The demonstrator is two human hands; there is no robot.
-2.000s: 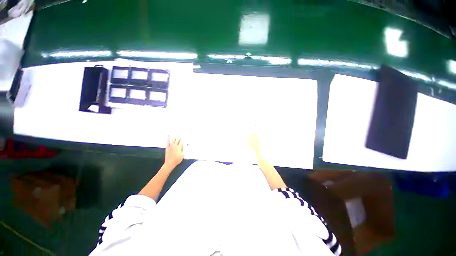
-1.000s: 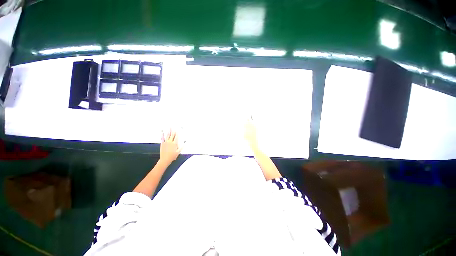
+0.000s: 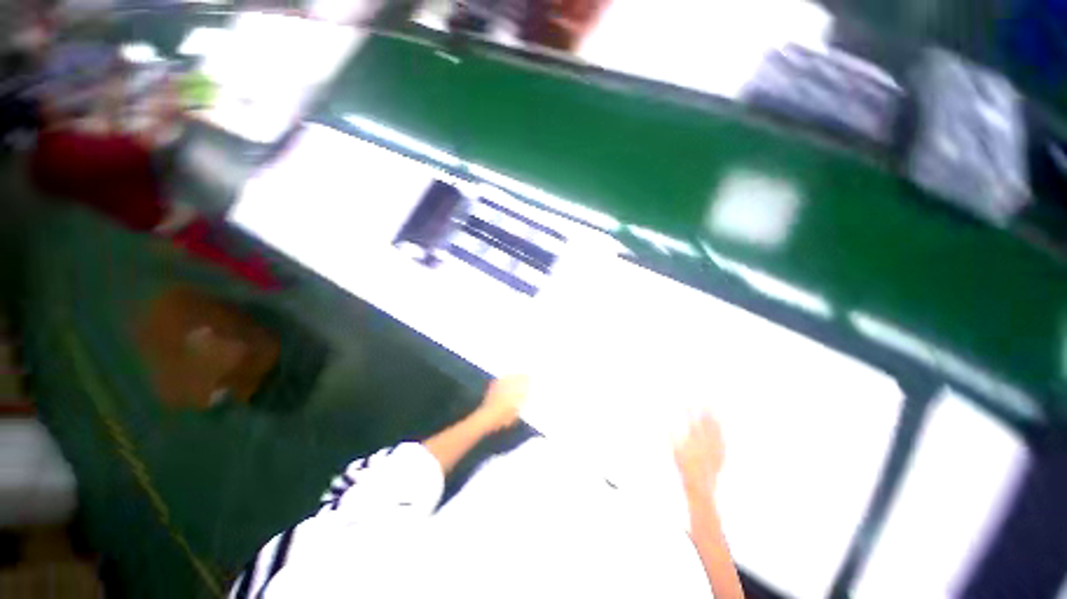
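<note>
A glaring white sheet [image 3: 772, 386] lies flat on the green bench in front of me. My left hand [image 3: 507, 401] rests at its near edge, blurred. My right hand [image 3: 700, 451] is over the sheet farther right, also blurred. I cannot tell the fingers of either hand apart or whether they grip anything. A black and white compartment tray [image 3: 506, 243] lies beyond my left hand, with a small black box [image 3: 433, 218] beside it on the left.
A dark sheet [image 3: 1027, 532] is cut off at the lower right. An open carton [image 3: 208, 349] stands on the floor at left. A person in red [image 3: 100, 176] is at the upper left. Grey wrapped bundles [image 3: 969, 131] lie beyond the bench.
The view has swung left and tilted, so the bench runs diagonally and the hall's left side shows. My hands stay low over the white sheet. The tray and box keep their places beside each other.
</note>
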